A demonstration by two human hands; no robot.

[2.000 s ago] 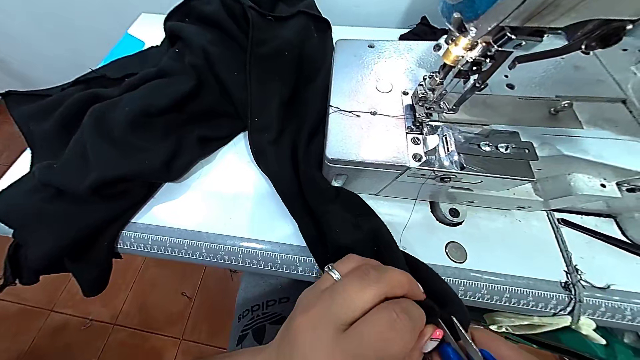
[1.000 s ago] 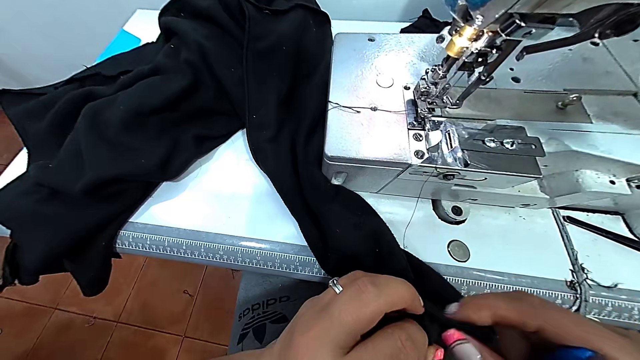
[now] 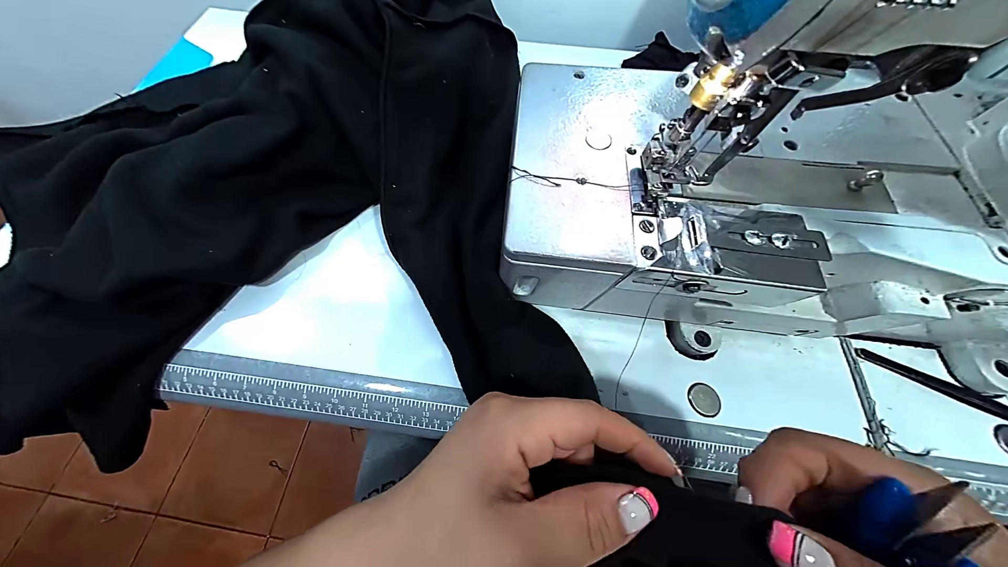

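Observation:
My left hand [image 3: 543,480] grips the end of a black fabric garment [image 3: 291,157] at the table's front edge, thumb on top. Close by on the right, my right hand [image 3: 843,480] pinches the same black cloth, and blue-handled thread snips [image 3: 898,512] with dark blades sit in that hand, blurred. From my hands the cloth runs back in a long strip beside the sewing machine's metal bed [image 3: 575,173] and spreads over the left of the table. A loose thread [image 3: 642,339] hangs from the machine in front of my hands.
The machine's needle and presser foot area [image 3: 669,165] stands at the right centre. A measuring tape strip [image 3: 315,394] lines the front edge of the white table [image 3: 331,315]. A blue item [image 3: 175,63] lies at the back left, a dark scrap [image 3: 660,53] behind the machine. Tiled floor [image 3: 213,472] shows below.
The snips' blades, at the cloth near my left fingers two seconds ago, now point away to the right in my right hand. Both hands have shifted on the cloth.

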